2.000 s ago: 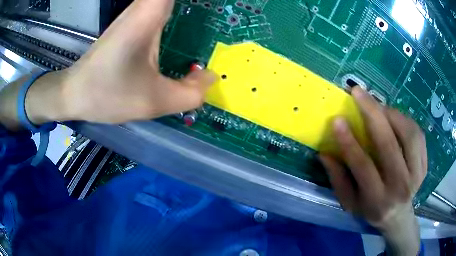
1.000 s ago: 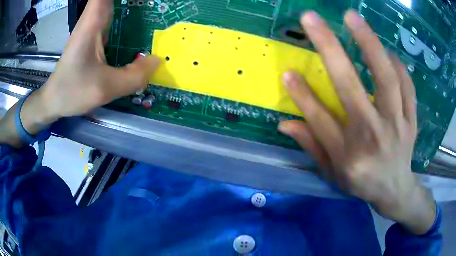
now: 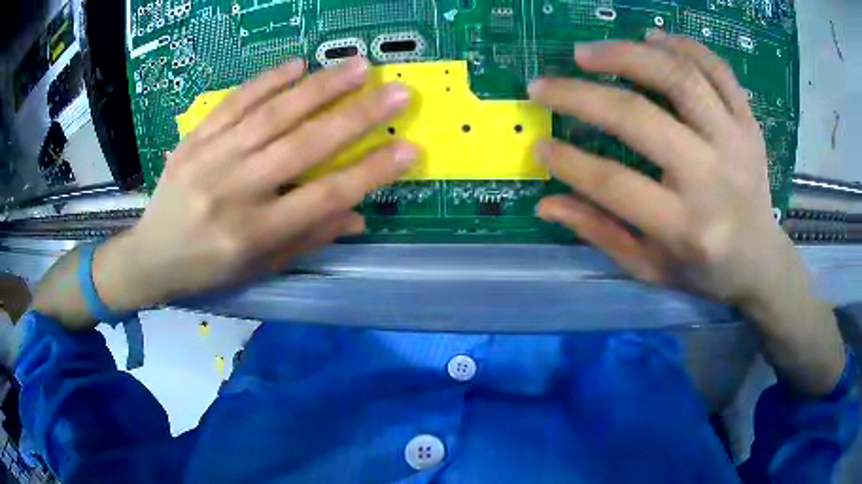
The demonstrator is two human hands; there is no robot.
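Observation:
A yellow insulating sheet (image 3: pixel 437 142) with small holes and a stepped right end lies flat on the near part of the green circuit board (image 3: pixel 529 38). My left hand (image 3: pixel 250 170) lies spread over the left and middle part of the sheet, hiding much of it, with its fingertips on the sheet. My right hand (image 3: pixel 666 170) is spread over the board at the sheet's right end. Its index and middle fingertips are at the sheet's right edge. Neither hand grips the sheet between its fingers.
A grey metal rail (image 3: pixel 473 284) runs along the board's near edge, between the board and my blue garment (image 3: pixel 378 397). Chain-like tracks (image 3: pixel 85 222) show at both sides. A light blue strap (image 3: pixel 92 284) is around my left wrist. Dark equipment stands at the upper left.
The view has turned and shifted, so the board and sheet look level. My left hand has moved from the sheet's left end onto its middle. My right hand is now at the stepped right end.

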